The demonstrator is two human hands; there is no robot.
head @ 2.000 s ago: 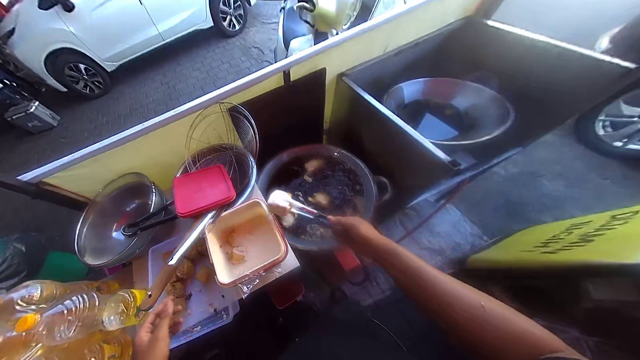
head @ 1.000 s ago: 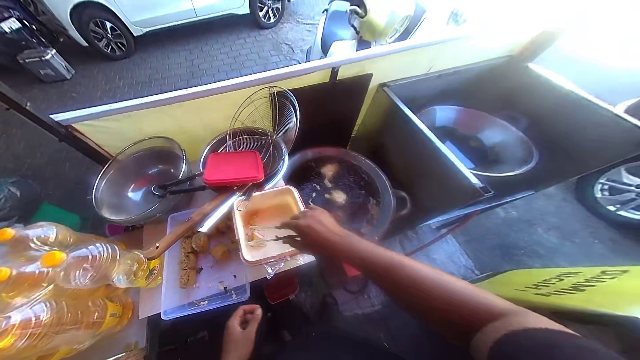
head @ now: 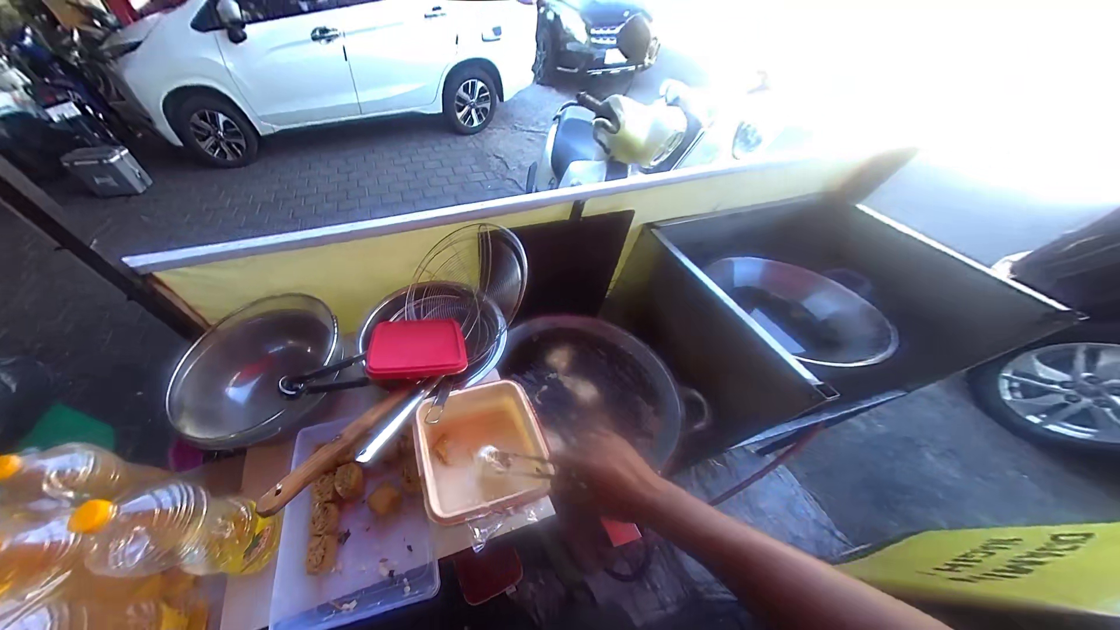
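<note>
My right hand [head: 608, 477] is closed around the handle of a metal utensil [head: 516, 464], probably tongs or a spoon, whose blurred tip is inside a square plastic tub [head: 423, 464] of pale batter. Right behind the hand, a large wok of dark oil [head: 661, 385] holds frying pieces, blurred. Left of the tub, brown food pieces [head: 324, 518] lie in a shallow plastic tray [head: 411, 588]. A wooden-handled tool [head: 328, 455] rests across the tray's upper edge. My left hand is out of view.
Several oil bottles [head: 153, 525] lie at the left. Behind the tray are a metal bowl [head: 236, 376], wire strainers [head: 503, 271] and a red-lidded box [head: 416, 348]. A second wok [head: 814, 319] sits in a dark metal enclosure [head: 744, 337] at the right. A yellow panel [head: 262, 280] runs behind.
My right hand moved from over the wok to the tub, and is now at the tub's right side. My left hand, seen at the tray's front earlier, has left the view.
</note>
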